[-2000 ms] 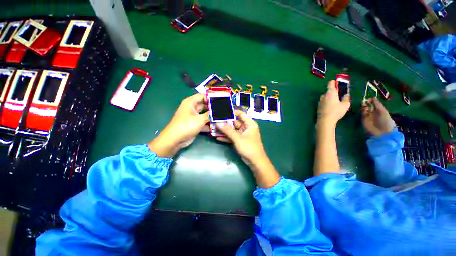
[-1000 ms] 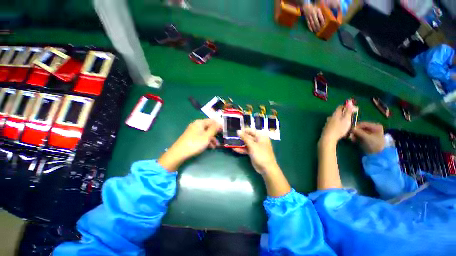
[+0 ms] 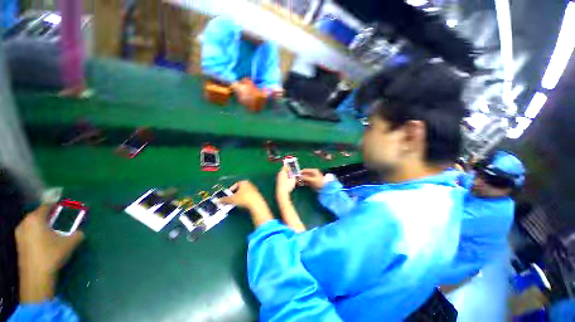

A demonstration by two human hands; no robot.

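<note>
My left hand (image 3: 47,242), at the far left, has its fingers and thumb around the lower part of a red-and-white phone front housing (image 3: 67,218) near the post foot. Its white-edged window faces up; the hand hides its lower end. My right hand (image 3: 248,196) is at the right end of the fanned white-edged LCD modules (image 3: 200,215), with its fingertips on the end one. I cannot tell whether they grip it. More LCD modules (image 3: 153,209) lie to the left. A red-edged phone subassembly (image 3: 210,158) with a dark screen lies beyond them.
A pale post (image 3: 22,138) stands at left. A neighbour (image 3: 391,233) at right holds a phone unit (image 3: 292,166). Other units (image 3: 134,143) lie farther up the green bench (image 3: 139,264). A person opposite handles orange blocks (image 3: 217,93).
The view has swung up and right. A red-edged unit now lies beyond the LCDs, no longer between my hands. My left hand moved left to the loose housing; my right hand moved to the end LCD.
</note>
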